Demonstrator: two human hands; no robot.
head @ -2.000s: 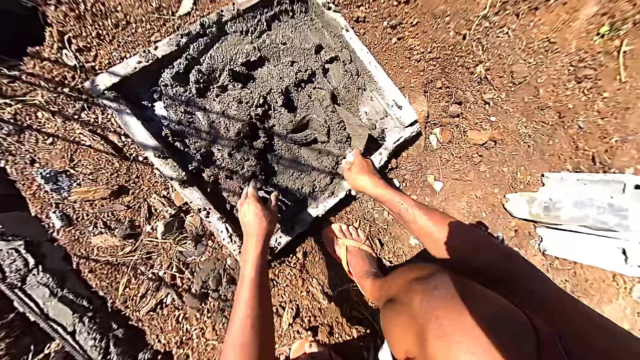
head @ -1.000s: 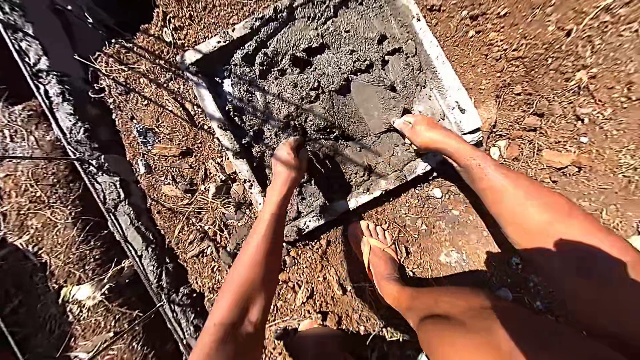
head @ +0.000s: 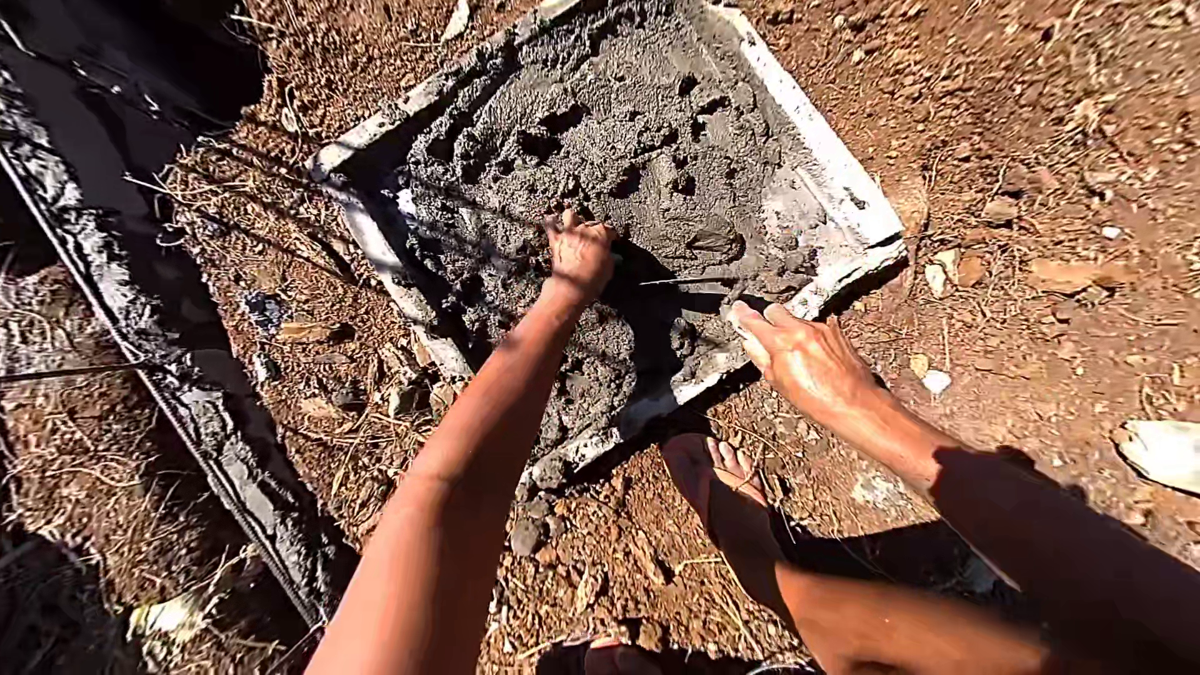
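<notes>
Wet grey mortar (head: 600, 159) fills much of a shallow square tray with pale, mortar-smeared rims (head: 816, 155). Over the middle of the mortar is my left hand (head: 581, 253), its fingers curled; whether it grips something is hidden. My right hand (head: 802, 356), at the tray's near right rim, is closed on the handle of a trowel. The trowel's blade (head: 698, 280) shows nearly edge-on, pointing left toward my left hand, above a dark shadowed hollow in the mortar.
A mortar-covered edge with a thin rod or cord (head: 202, 441) runs diagonally at left, beside a dark trench. My foot (head: 717, 478) stands just below the tray. Stones (head: 936, 382) and dry roots litter the reddish soil. A pale slab piece (head: 1162, 455) lies far right.
My left hand has moved from the tray's near left side to farther over the mortar. The trowel blade, earlier lying flat-on to view, is now tilted nearly edge-on. The view has shifted.
</notes>
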